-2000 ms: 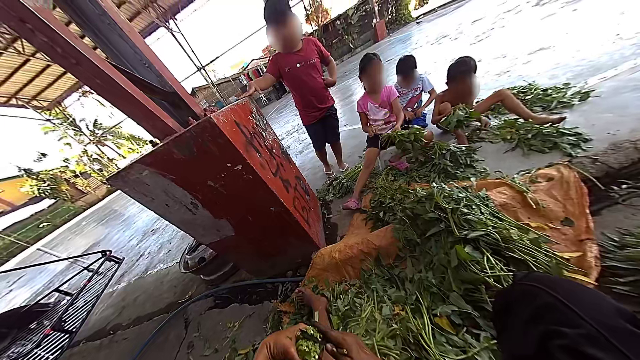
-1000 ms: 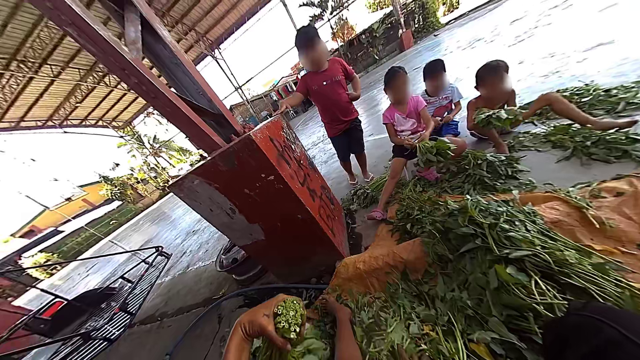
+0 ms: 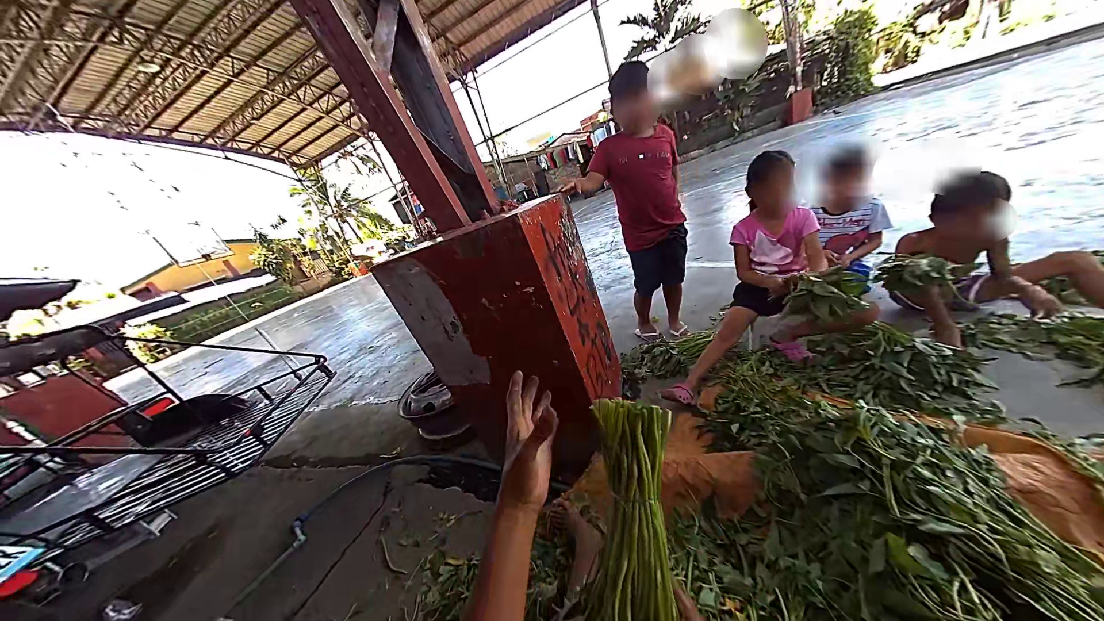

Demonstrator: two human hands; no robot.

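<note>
An upright bundle of long green stems [image 3: 634, 509] fills the lower middle of the head view, its cut ends level at the top and a thin tie around its middle. To its left my left hand [image 3: 528, 440] is raised with fingers extended, holding nothing. Only a patch of my right hand [image 3: 687, 604] shows at the bottom edge, against the lower part of the bundle; its fingers are hidden. A large heap of leafy green stems [image 3: 871, 517] lies to the right on an orange sheet [image 3: 716, 479].
A red concrete column base [image 3: 509, 319] stands ahead, with a wheel rim [image 3: 431, 405] by its foot. A hose [image 3: 345, 483] crosses the ground. At left is a metal rack [image 3: 216, 457]. Several people are at the right, one standing [image 3: 642, 190], others seated with leafy stems.
My left hand has let go of the bundle and opened. The bundle, earlier low with its cut ends facing the camera, now stands upright. The view has shifted.
</note>
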